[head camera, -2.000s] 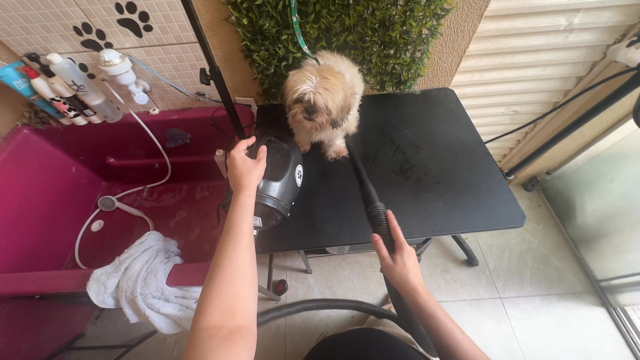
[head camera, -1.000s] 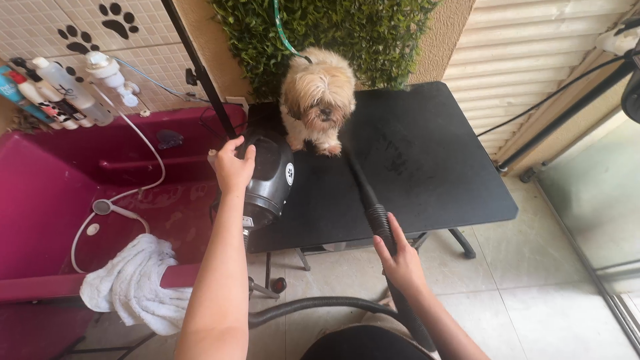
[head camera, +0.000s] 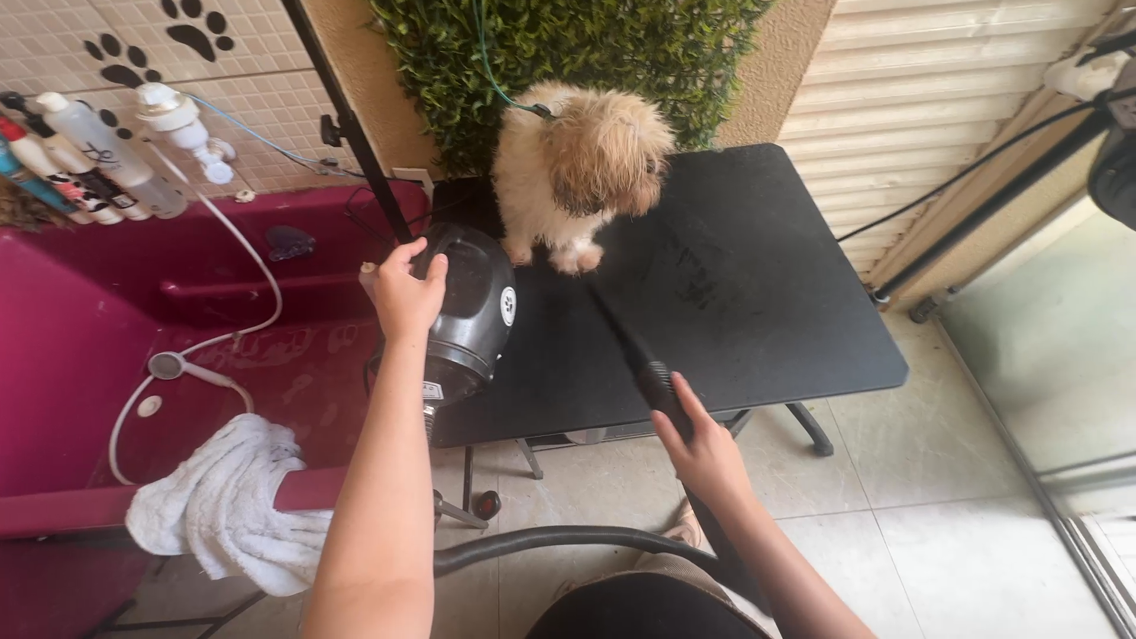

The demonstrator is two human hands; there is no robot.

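Observation:
A small shaggy dog point(head camera: 577, 169), cream and tan, sits at the back of a black grooming table point(head camera: 754, 293), its head turned to the right. A teal lead runs up from its neck. My right hand point(head camera: 706, 444) grips the ribbed hose end of a black dryer nozzle point(head camera: 621, 333), whose tip points toward the dog's front paws without visible contact. My left hand point(head camera: 408, 288) rests at the left side of the dark grey dryer body point(head camera: 466, 302), thumb and forefinger apart; its other fingers are partly hidden, and whether it grips is unclear.
Left of the table stands a magenta tub point(head camera: 80, 355) with a shower head point(head camera: 167, 365) and a white towel point(head camera: 235, 497) over its rim. Bottles point(head camera: 98, 151) hang on the tiled wall. A black upright pole point(head camera: 351, 124) rises behind the dryer. The dryer hose point(head camera: 568, 535) crosses low in front.
The dog's head, facing forward one second ago, has turned to the right. My right hand still holds the nozzle, and my left hand remains at the dryer.

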